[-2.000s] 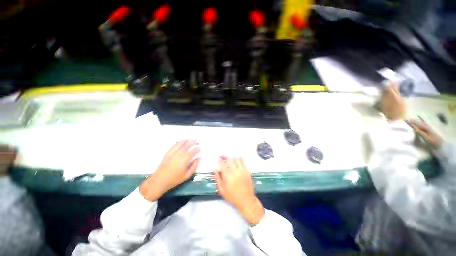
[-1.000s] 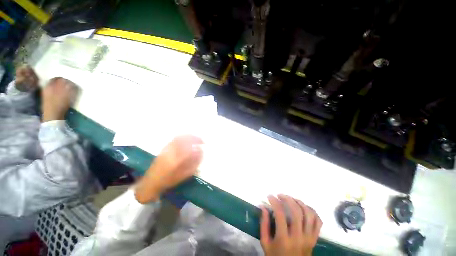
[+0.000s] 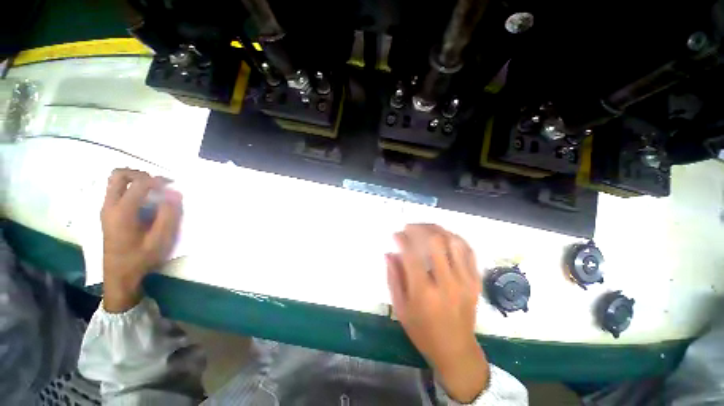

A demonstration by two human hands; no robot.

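Note:
My left hand [image 3: 141, 222] is over the bench at the left, fingers curled. A small grey-blue thing [image 3: 148, 208] shows between its thumb and fingers, too blurred to name. My right hand [image 3: 435, 281] is palm down over the bench right of centre, fingers bent and blurred; what is under it is hidden. Three black round parts lie on the bench right of it: one close to my right hand [image 3: 507, 289], one farther back [image 3: 585, 263] and one near the front edge [image 3: 616, 312].
The black fixture base plate [image 3: 270, 152] stands behind my hands with several toggle clamps and yellow-edged jigs [image 3: 417, 127]. A thin dark cord [image 3: 95, 146] lies at the left. The green front edge [image 3: 317, 327] runs before me. Grey sleeves show at both sides.
The view has swung left, then back toward the fixtures, and sits closer. My hands have moved apart. The white sheet seen at the fixture's left corner is no longer there.

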